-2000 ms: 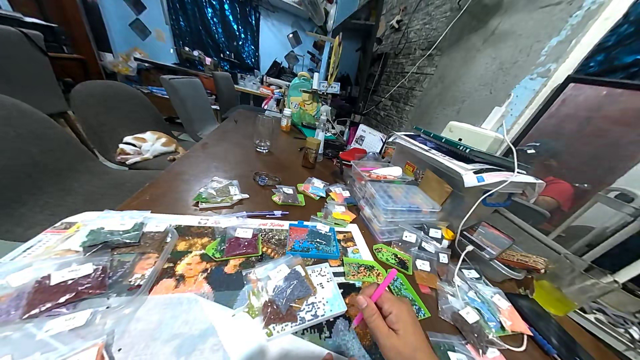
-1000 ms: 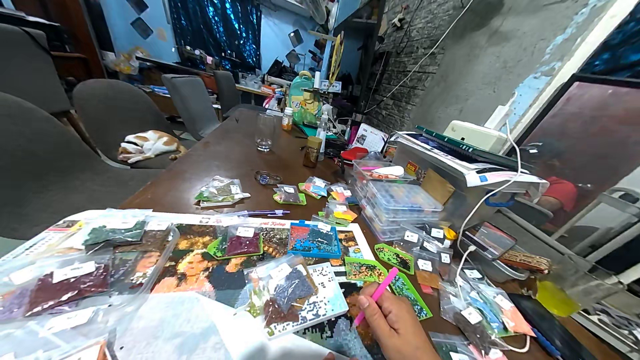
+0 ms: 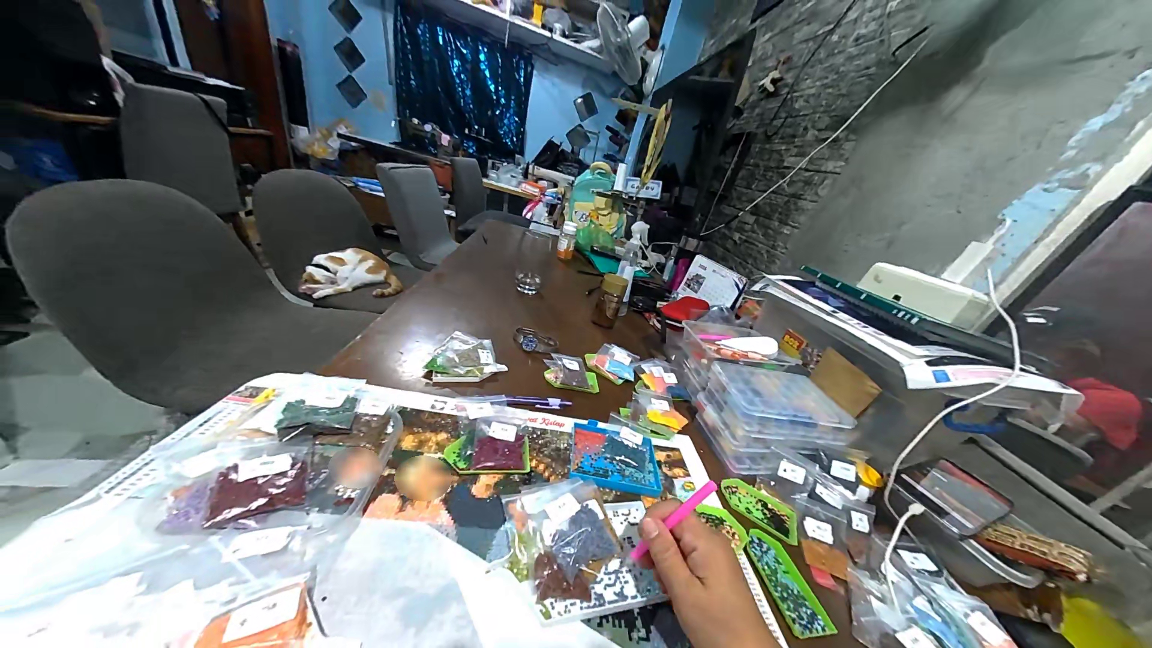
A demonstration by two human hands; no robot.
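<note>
My right hand (image 3: 706, 571) holds a pink pen-shaped tool (image 3: 675, 522) between thumb and fingers, above the right part of a diamond painting canvas (image 3: 450, 504). Its tip is near a white tray (image 3: 625, 585) that bears bags of grey and brown beads (image 3: 580, 540). Green trays of beads (image 3: 787, 580) lie just right of the hand. Beyond it are a blue tray (image 3: 616, 457) and a green tray with a bag of dark red beads (image 3: 498, 445). White backing paper (image 3: 405, 585) covers the canvas's near part. My left hand is not in view.
Bags of beads (image 3: 256, 490) lie at left. Stacked clear plastic boxes (image 3: 774, 405) stand at right, beside a large bin with papers and a white cable. A wristwatch (image 3: 535, 340), a drinking glass (image 3: 528, 265) and a brown jar (image 3: 610, 300) are farther back. A cat (image 3: 349, 273) lies on a chair.
</note>
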